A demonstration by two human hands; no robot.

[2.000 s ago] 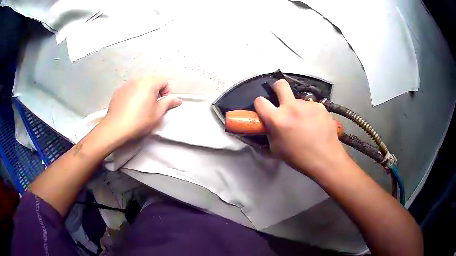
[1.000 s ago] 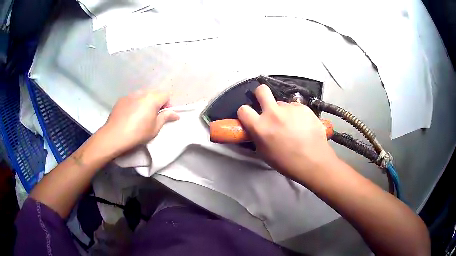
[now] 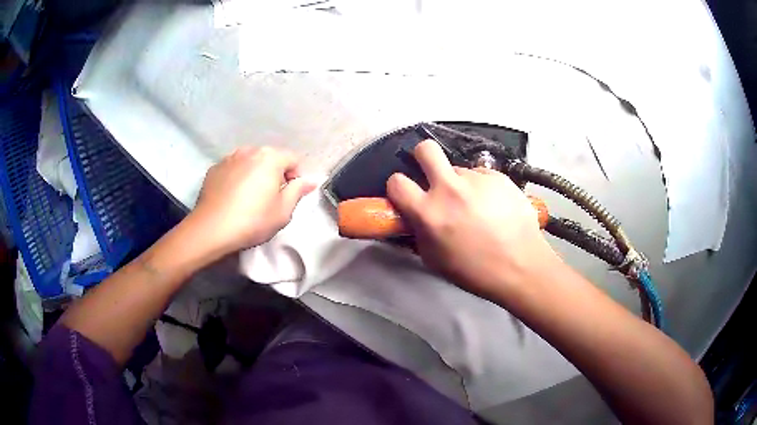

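Note:
A pale garment panel [image 3: 415, 290] lies along the near edge of the table, bunched at its left end. My left hand [image 3: 253, 195] pinches its upper edge between thumb and fingers, just left of the iron's tip. My right hand [image 3: 469, 220] is closed around the orange handle of the black steam iron [image 3: 369, 170], with fingers over its top near the short black lever. The iron lies on the cloth's upper edge, its tip pointing left towards my left hand. The iron hides the cloth and the seam under it.
The pale pressing table [image 3: 149, 124] has a raised rounded left corner. White pieces [image 3: 332, 41] lie at the far side, and another [image 3: 697, 191] at the right. Ribbed hoses [image 3: 581, 195] run from the iron to the right. Blue lattice baskets [image 3: 87, 166] with white cloth stand at the left.
The iron has moved left along the cloth edge, closer to my left hand. My left hand still pinches the edge. The view has shifted, so the table and baskets sit further right.

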